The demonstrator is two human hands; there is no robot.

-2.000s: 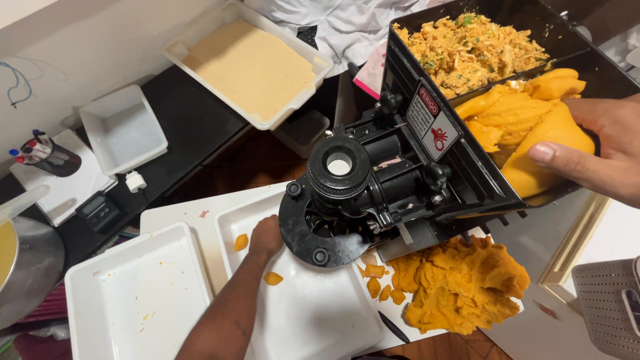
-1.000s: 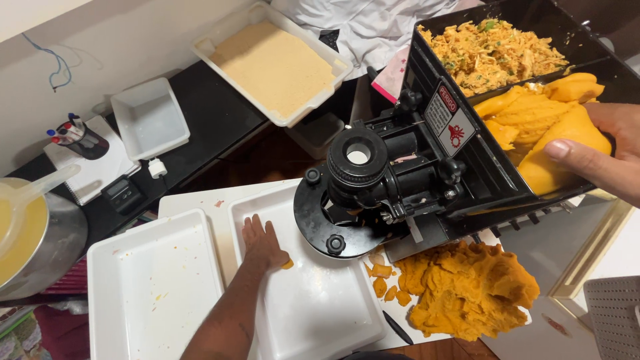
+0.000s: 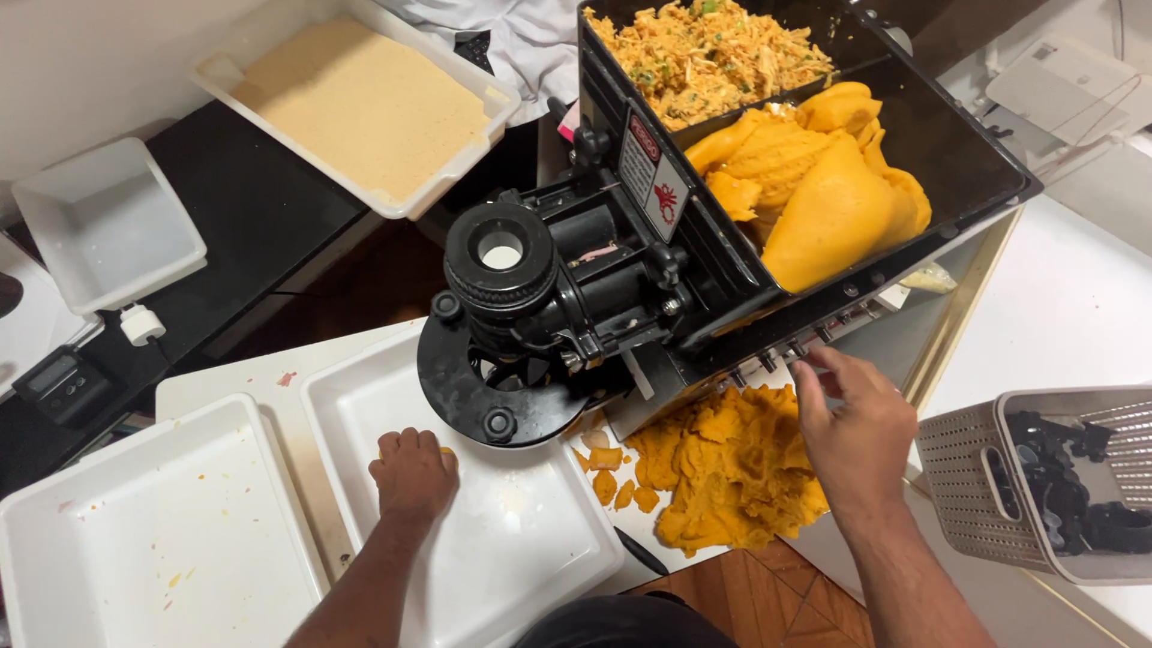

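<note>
A black food-forming machine [image 3: 630, 234] stands at the centre, its round outlet over a white plastic tray [image 3: 504, 531]. In that tray, my left hand [image 3: 416, 477] is closed around a small orange piece, of which only a bit shows. My right hand [image 3: 850, 414] has its fingertips at the control knobs [image 3: 796, 349] on the machine's side. A smooth orange dough lump [image 3: 837, 198] lies in the hopper's near compartment, beside a shredded filling with green bits [image 3: 711, 63]. Below the knobs lies a rough orange dough mass [image 3: 733, 468], with several small pieces [image 3: 612, 472] beside it.
At left are a second white tray [image 3: 162, 549] with crumbs and a small empty bin [image 3: 112, 225]. A tub of pale crumbs [image 3: 360, 103] stands behind. A perforated basket [image 3: 967, 486] with black parts is at right. A dark-handled tool [image 3: 641, 551] lies by the near tray.
My right hand has left the dough in the hopper and moved down to the knobs. My left hand, spread flat on the tray a second ago, has closed its fingers.
</note>
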